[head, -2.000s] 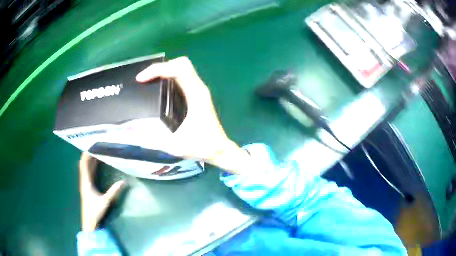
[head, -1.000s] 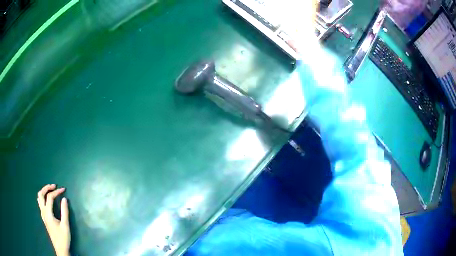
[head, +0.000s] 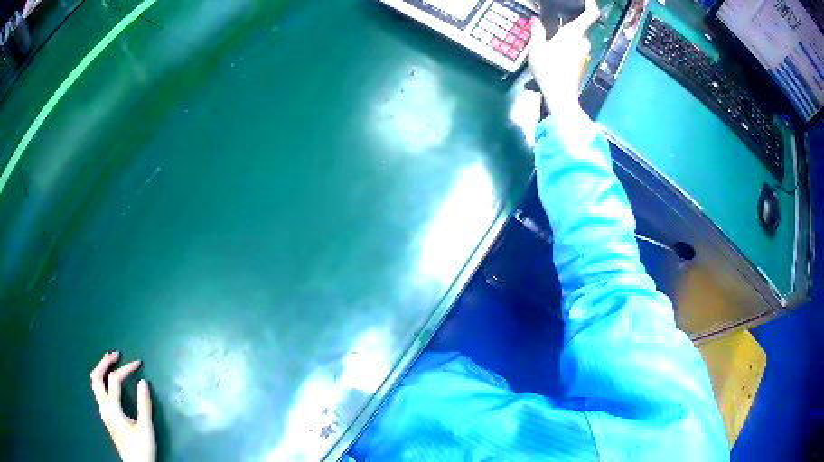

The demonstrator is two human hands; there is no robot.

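Observation:
My right hand is at the top, right of the scale's keypad, closed around a dark grey object that looks like the barcode scanner. Its rounded dark part shows above my fingers; the rest is mostly hidden by my hand. The digital scale is cut off by the top edge, with its red and white keys showing. My left hand is at the lower left over the green bench, fingers apart and empty, cut off by the bottom edge.
At the right stands a metal desk with a green top, holding a keyboard and a mouse. A lit monitor is at the upper right. A yellow surface shows below the desk.
The scanner has left its spot on the bench and now appears in my right hand. The box seen two seconds ago is out of view. The camera view has shifted slightly.

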